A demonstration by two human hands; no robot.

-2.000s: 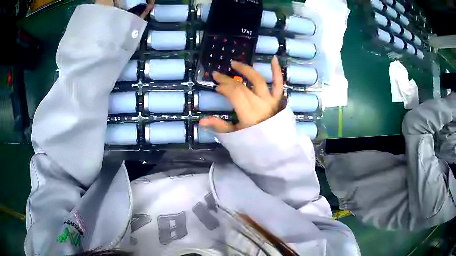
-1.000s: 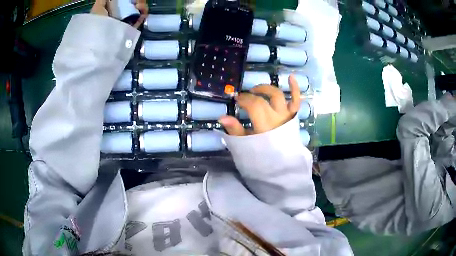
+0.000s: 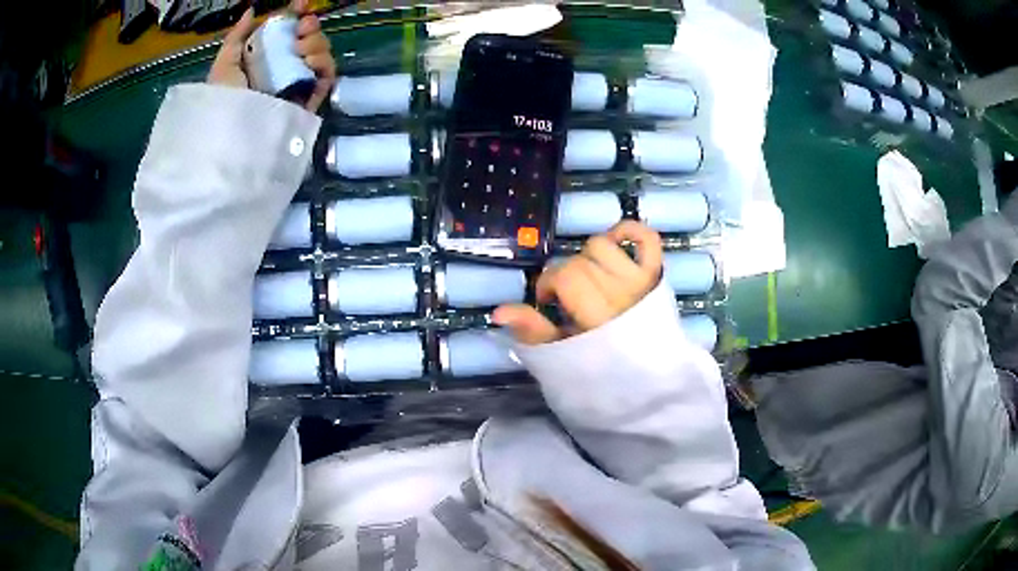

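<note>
A black smartphone [image 3: 506,145] with a lit calculator screen and an orange key lies on the blister tray [image 3: 324,323]. The tray's pockets hold pale blue device housings [image 3: 376,289] in rows. My left hand [image 3: 274,56], at the upper left, grips one device housing [image 3: 276,58] above the tray's left corner. My right hand [image 3: 592,284] is over the tray just below and right of the phone, with its fingers curled. I cannot tell whether anything is inside it; a small dark bit shows near the thumb.
White sheets [image 3: 731,134] lie along the tray's right side. A second tray of pale housings [image 3: 876,61] is at the upper right, near a crumpled white cloth [image 3: 910,201]. A person's grey sleeve [image 3: 848,429] is at right. Dark parts lie on a yellow-orange board [image 3: 140,56] at upper left.
My right hand has drawn back from the phone's keys and its fingers have curled in. The phone and tray sit lower in the picture. My left hand and its housing now show more fully.
</note>
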